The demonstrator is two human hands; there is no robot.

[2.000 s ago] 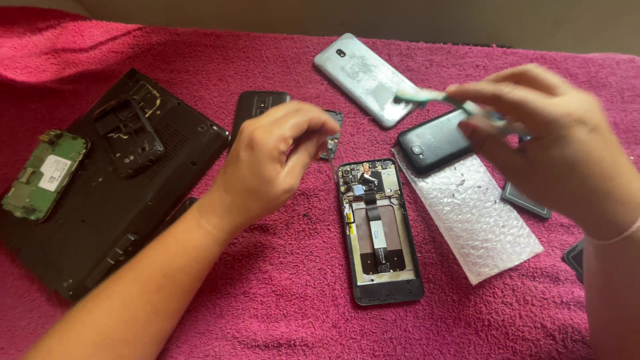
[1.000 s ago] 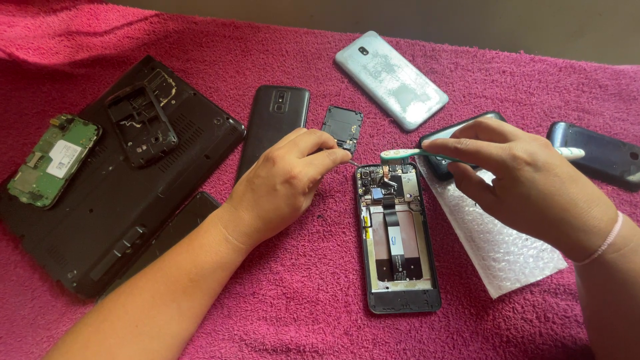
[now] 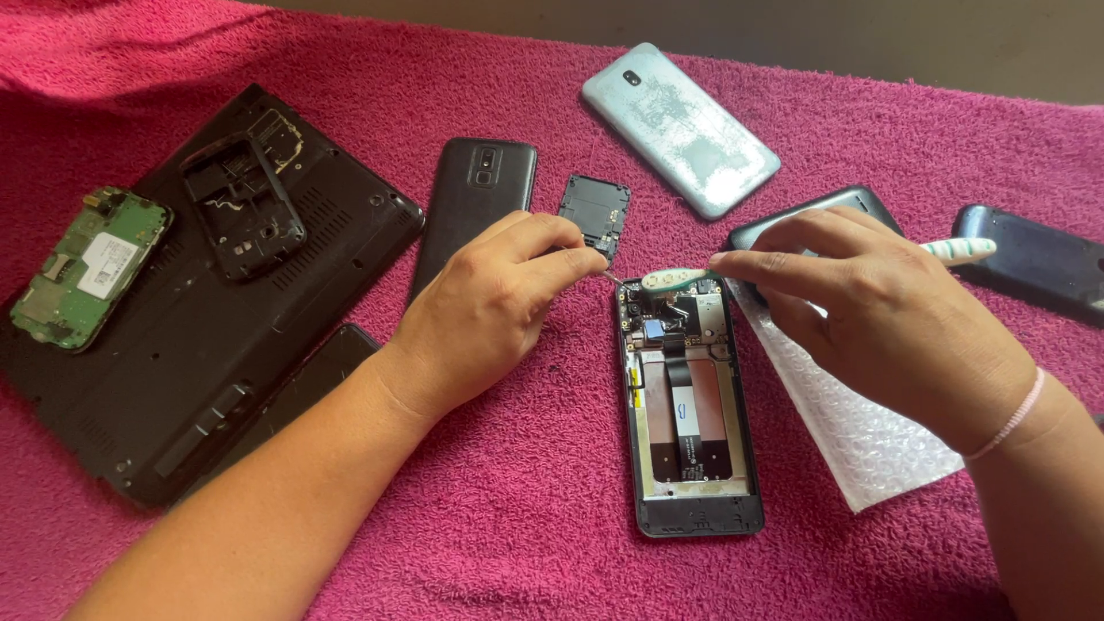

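An opened smartphone (image 3: 690, 414) lies on the pink towel, its circuit board and a black flex cable exposed. My right hand (image 3: 871, 319) holds a white and green toothbrush (image 3: 959, 251), whose head is over the phone's top edge, bristles facing down. Beside the phone's top left corner is my left hand (image 3: 500, 293), thumb and forefinger pinched on a thin metal tool (image 3: 613, 278); most of that tool is hidden by the hand. A black plastic phone inner cover (image 3: 593, 210) sits just beyond the left fingertips.
An upside-down black laptop (image 3: 198, 345) bears a green circuit board (image 3: 90, 267) and a phone frame (image 3: 244, 207). Around the hands lie a black phone (image 3: 483, 185), a silver phone (image 3: 681, 129), a dark phone (image 3: 1035, 259), another phone (image 3: 819, 216) and bubble wrap (image 3: 849, 431).
From above the bubble wrap, my right hand with the toothbrush has come left and down to the opened phone's top edge. My left hand stays near the phone's top left corner.
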